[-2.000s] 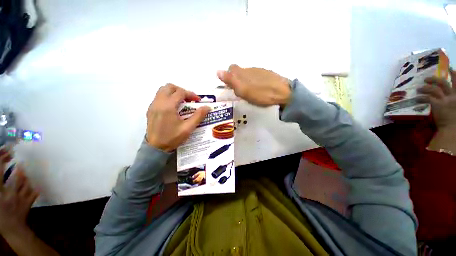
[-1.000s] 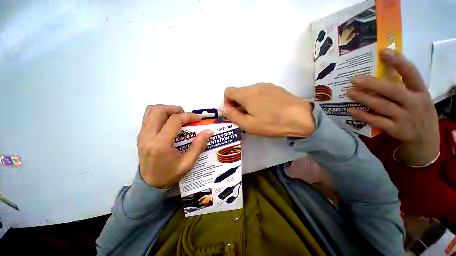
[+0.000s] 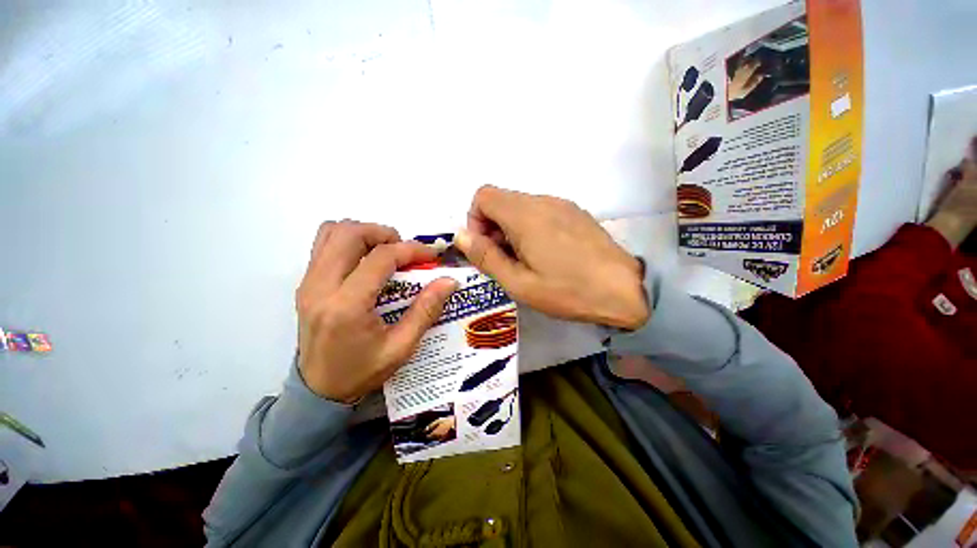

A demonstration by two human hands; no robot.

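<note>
A printed retail carton (image 3: 451, 359) lies at the table's front edge, its lower end reaching over my lap. Its dark hang tab (image 3: 431, 240) is at the far end. My left hand (image 3: 359, 310) holds the carton's upper left part, thumb on the printed face and fingers at the top edge. My right hand (image 3: 557, 255) has thumb and forefinger pinched together at the right side of the hang tab. Whether a small piece is between those fingertips cannot be told; the fingers hide the tab's right end.
A larger printed carton with an orange side (image 3: 750, 139) stands at the right on the white table (image 3: 214, 193). A person in a red sleeve (image 3: 895, 332) is at the right. A small coloured sticker (image 3: 26, 341) and a green stick (image 3: 20, 429) lie at the left.
My right hand has moved left onto the hang tab. The neighbour's hand has let go of the larger carton and drawn back right. Earlier, my right hand was raised beyond the carton's top.
</note>
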